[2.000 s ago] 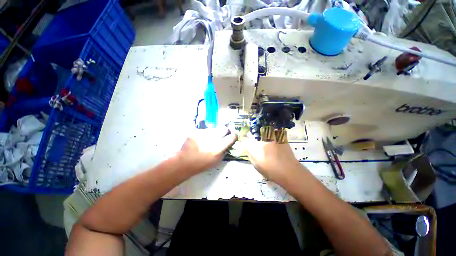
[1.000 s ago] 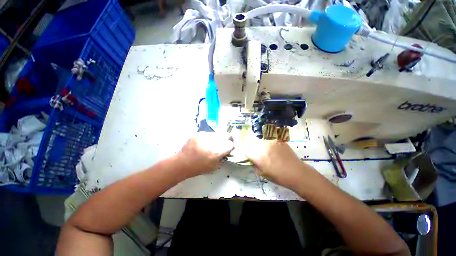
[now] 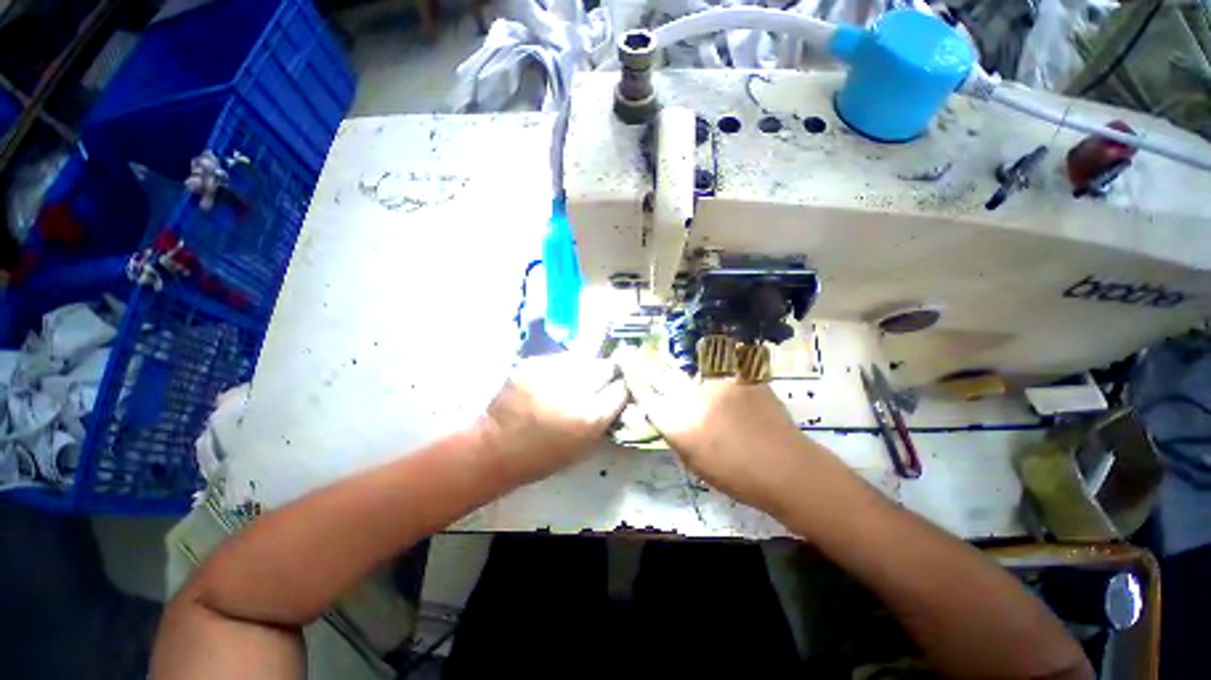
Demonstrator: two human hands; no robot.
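A small pale green fabric piece (image 3: pixel 638 423) lies bunched between my hands at the needle area of the off-white sewing machine (image 3: pixel 983 266). My left hand (image 3: pixel 555 405) holds its left side, fingers curled. My right hand (image 3: pixel 711 415) holds its right side, fingertips just in front of the presser foot. The two hands nearly touch. Most of the fabric is hidden under the fingers, and glare washes out the needle area. A ribbed brass-coloured guide (image 3: pixel 733 359) is just above my right hand. A bright blue nozzle (image 3: pixel 562 282) hangs left of the needle.
Dark red snips (image 3: pixel 892 423) lie right of the needle. An open brownish tin (image 3: pixel 1092 476) stands at the right table edge, above an orange-rimmed container (image 3: pixel 1153 585). Blue crates (image 3: pixel 199 332) stand at left. Khaki layers (image 3: pixel 199 551) hang at the left table edge.
The hands stay at the needle and shift only slightly. The fabric between them has turned or bunched a little differently. The snips and tin have not moved on the table.
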